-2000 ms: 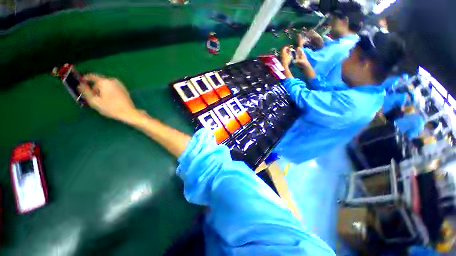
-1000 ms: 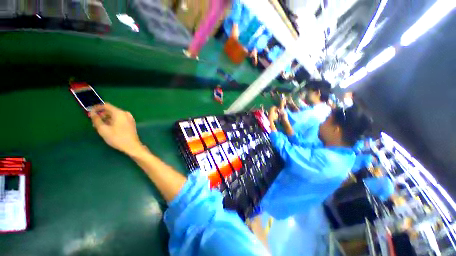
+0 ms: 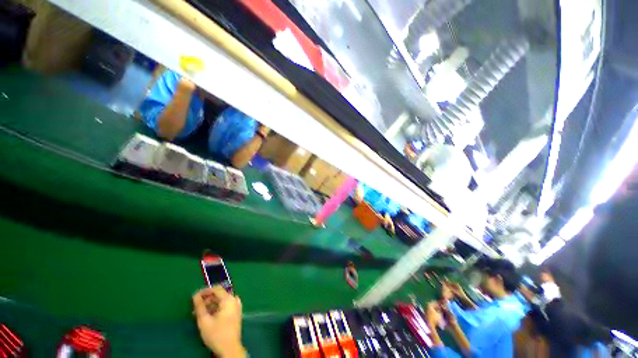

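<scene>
My right hand (image 3: 220, 318) reaches in from the bottom edge, slightly left of centre, with its fingertips closed on the near end of a red phone housing (image 3: 216, 272). The housing has a red rim and a dark screen in a white frame, and its red end points away over the green surface. My left hand is not in view. Stacked red housings (image 3: 82, 342) are cut off by the bottom edge at the left.
A black blister tray (image 3: 378, 332) with phone parts (image 3: 324, 335) is at lower right. Another housing (image 3: 351, 275) lies on the green belt (image 3: 140, 231). Grey-silver parts (image 3: 183, 168) stand across it. A white rail (image 3: 231, 70) crosses above. Workers in blue sit on both sides.
The view has tilted up and turned, showing more of the far side and overhead rail. The hand and housing now appear lower and further right. My right hand still holds the housing.
</scene>
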